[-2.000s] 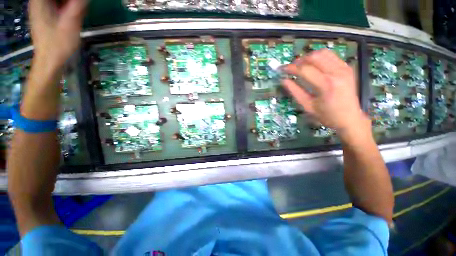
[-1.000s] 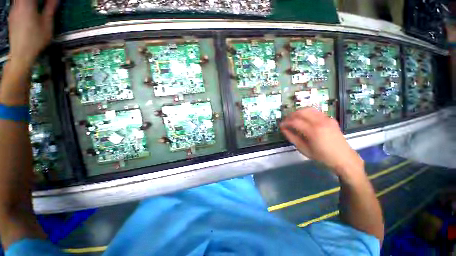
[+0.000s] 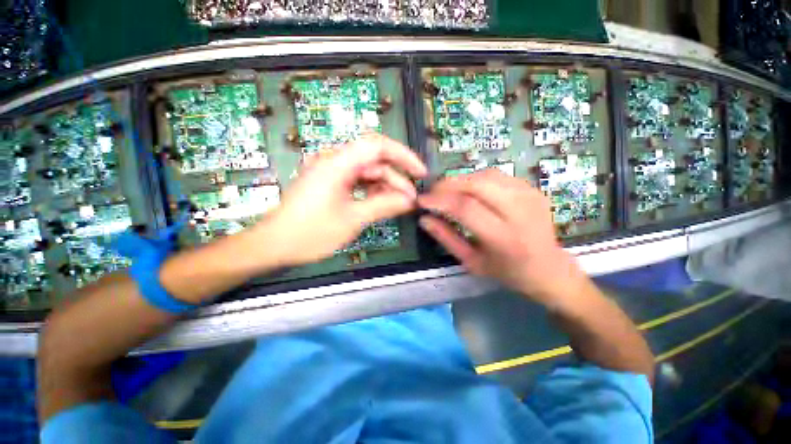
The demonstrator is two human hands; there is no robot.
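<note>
My left hand [image 3: 343, 204], with a blue wrist strap [image 3: 154, 270], is over the carrier left of centre. My right hand [image 3: 494, 221] meets it fingertip to fingertip above the dark bar between two carriers. A tiny dark thing shows between the fingertips; what it is and which hand grips it are unclear. Green circuit boards lie in the carriers, such as one at the upper centre [image 3: 468, 111] and one at the right [image 3: 570, 186]. My hands partly hide the lower boards beneath them.
A glittering component pile [image 3: 347, 12] lies on the green mat [image 3: 555, 19] beyond the line. A darker pile [image 3: 22, 39] is at the far left. Pale conveyor rails [image 3: 347, 310] run along both sides. The thin blue strap cord crosses the left boards. A whitish cover hangs at the right.
My left hand has come down from the upper left to the centre. My right hand has moved left from the right-hand boards, and their fingertips now meet. The view has shifted slightly.
</note>
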